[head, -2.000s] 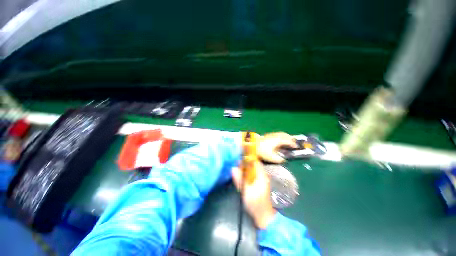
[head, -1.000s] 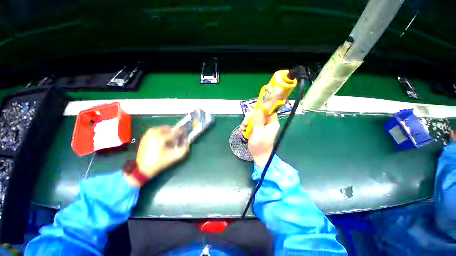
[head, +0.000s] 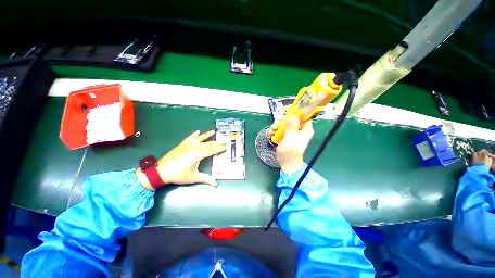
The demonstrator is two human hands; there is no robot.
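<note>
A silvery-white phone assembly lies flat and upright-on on the green bench in front of me. My left hand is at its left side, fingers apart, with fingertips touching or over its left edge. My right hand grips the yellow electric screwdriver, its tip end down over the round speckled screw dish. The tip itself is hidden by the hand. A black cord hangs from the tool's rear end across my right forearm.
A red parts bin with white paper stands at left. Another phone part lies behind the screwdriver at the white raised edge. Phones lie on the green belt. A taped post slants at right. A blue bin and another person's hand are far right.
The left hand has brought the phone assembly down onto the bench, straightened it and opened its fingers beside it. The right hand still holds the screwdriver over the dish. The view has shifted slightly.
</note>
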